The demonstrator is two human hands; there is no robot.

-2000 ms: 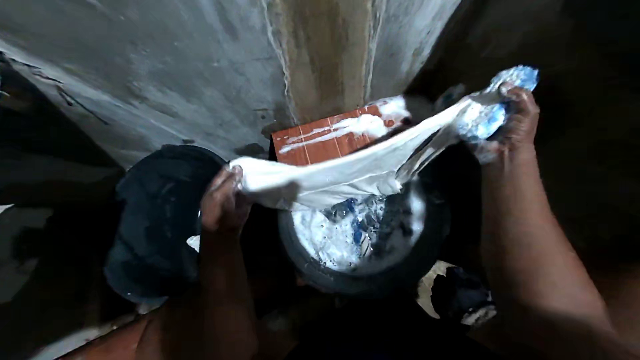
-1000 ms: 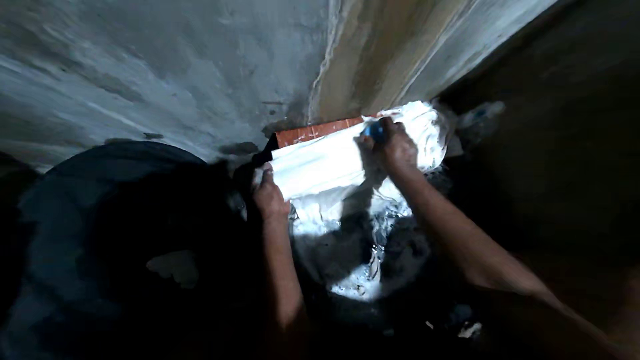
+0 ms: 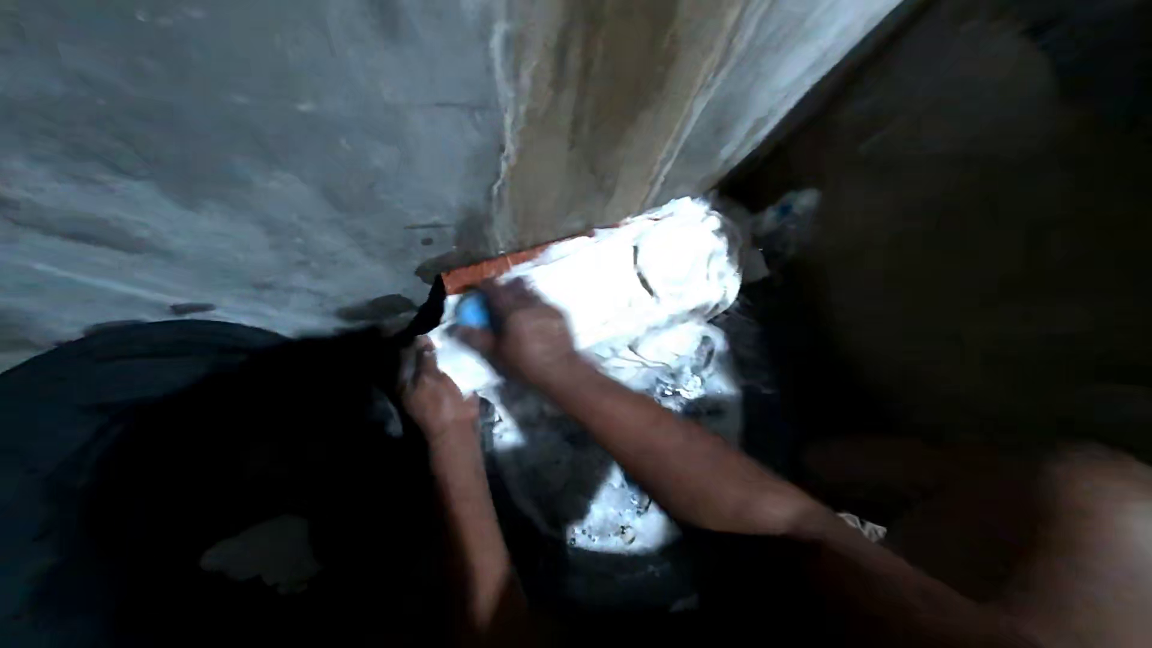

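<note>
A wet white cloth [image 3: 598,283] lies spread over a reddish-orange ribbed board [image 3: 490,267], of which only the back edge shows. My left hand [image 3: 439,391] grips the cloth at the board's near left end. Against the cloth, near that same end, my right hand [image 3: 531,328] holds a small blue object [image 3: 473,310], blurred, its kind unclear. Below the board a dark basin [image 3: 621,571] holds sudsy water [image 3: 621,517], partly hidden by my right forearm and shadow.
A large dark tub [image 3: 135,351] stands at the left, with a pale patch in its shadow. Behind the board rises a grey concrete wall [image 3: 270,162]. A crumpled clear plastic thing [image 3: 792,216] lies to the right of the board.
Two seconds ago both hands held the cloth stretched above the basin; now it lies on the board. Since one second ago my right hand has moved left along it with the blue object.
</note>
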